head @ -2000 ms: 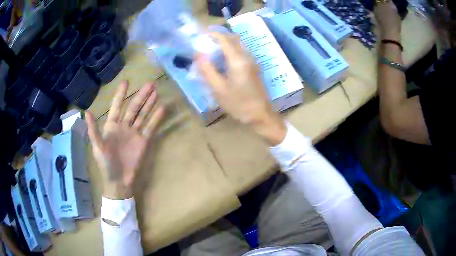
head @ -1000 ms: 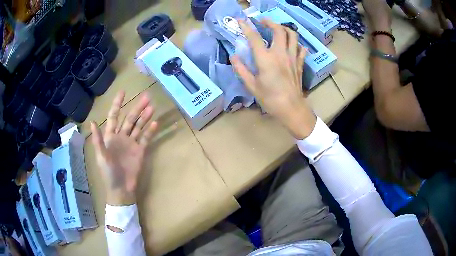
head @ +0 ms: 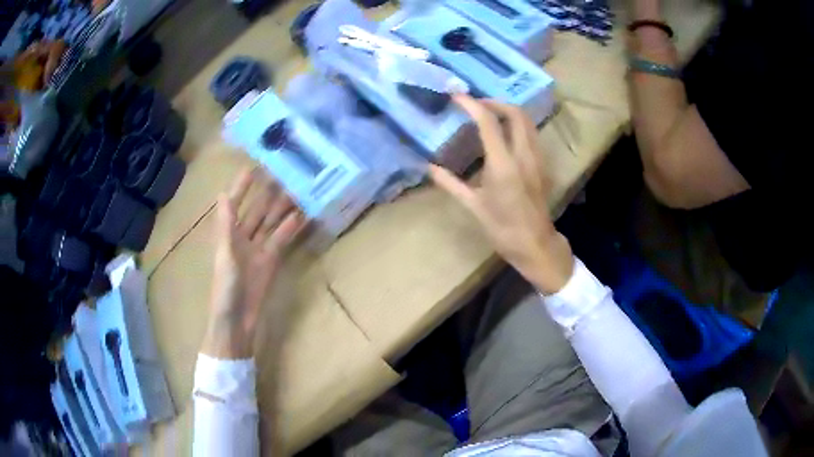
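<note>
A light blue mini fan box [head: 299, 156] lies at an angle on the kraft paper. My left hand [head: 254, 245] is just below its near left edge, blurred, fingers spread and empty; contact with the box cannot be told. To the right, milky sleeves [head: 370, 134] lie between this box and other boxes. A white cable bundle [head: 397, 58] lies over a sleeve and box. My right hand [head: 509, 178] is right of it, fingers apart, fingertips near the bundle's lower end. Nothing is seen held in it.
More boxes [head: 482, 54] lie at the upper right; several stand at the lower left [head: 125, 348]. Dark rounded plastic parts [head: 138, 165] are piled at left, with one [head: 239, 78] behind the box. A co-worker's arm [head: 669, 134] is at right, beside a patterned heap [head: 580, 16].
My right hand has moved away from the sleeve and cable, which now lie farther left over the boxes. My left hand has come close to the front box. The whole view has shifted.
</note>
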